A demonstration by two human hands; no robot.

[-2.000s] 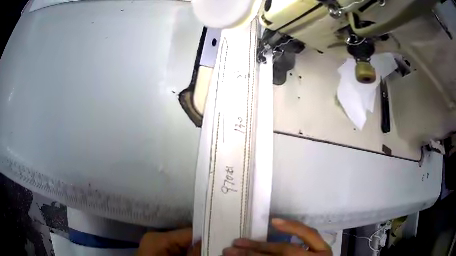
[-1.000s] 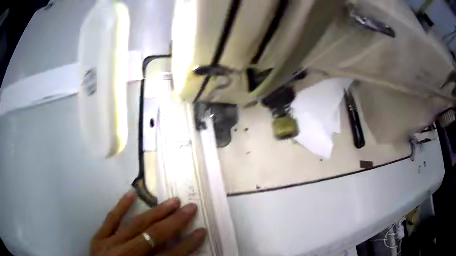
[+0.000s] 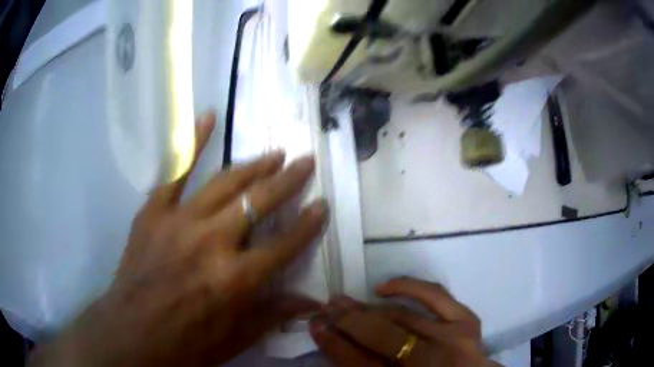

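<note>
The white fabric strip (image 3: 350, 215) runs from the dark metal presser foot area (image 3: 334, 107) towards me. The whitish template (image 3: 290, 122) lies beside it, washed out by glare. My left hand (image 3: 208, 236), with a ring, lies spread over the template with its fingers apart. My right hand (image 3: 401, 326), also ringed, has its fingers closed at the near end of the strip, right of my left hand. Its grip is blurred and partly hidden. The needle tip cannot be made out.
The lit lamp (image 3: 149, 93) hangs at upper left, close to my left fingers. The cream machine head (image 3: 416, 50) fills the top. A greenish knob (image 3: 482, 148), white scraps (image 3: 527, 118) and a black tool (image 3: 558, 140) are at right. A white band (image 3: 61, 43) lies at far left.
My left hand has moved up and further over the template. My right hand, out of view one second ago, is now at the strip's near end. The camera view has shifted.
</note>
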